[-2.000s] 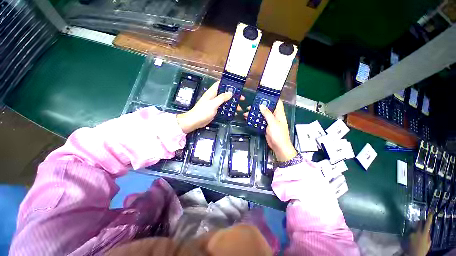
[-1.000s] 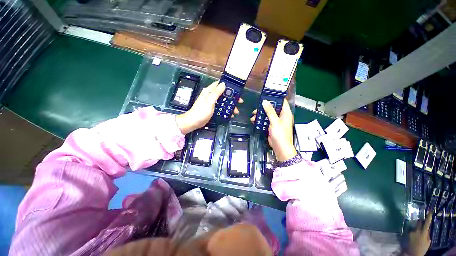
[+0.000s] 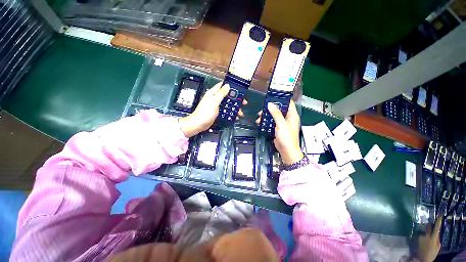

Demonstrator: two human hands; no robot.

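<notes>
My left hand point(image 3: 207, 110) holds an open flip phone point(image 3: 249, 55) upright over the tray, its thumb at the top left of the dark blue keypad. My right hand point(image 3: 287, 130) holds a second open flip phone point(image 3: 288, 66) beside it, its thumb on the keypad's upper part. Both screens are pale with small blue-green spots, and each lid has a round dark end. The clear blister tray point(image 3: 153, 87) lies below the hands. Black closed phones with pale centres, such as one at the front point(image 3: 245, 158), lie in its pockets. Some pockets are hidden by my hands and sleeves.
White flat rectangles point(image 3: 343, 148) lie loose right of the tray. A wooden board point(image 3: 204, 48), clear trays point(image 3: 138, 15) and a yellow-brown carton point(image 3: 291, 18) are behind. A metal frame bar point(image 3: 403, 71) slants at right. Phones point(image 3: 439, 174) and another person's hand point(image 3: 428, 243) are far right.
Over two seconds, blue-green marks have appeared lower on both screens. The right phone has moved slightly right and up, and my left thumb has shifted from the keys to the keypad's upper left.
</notes>
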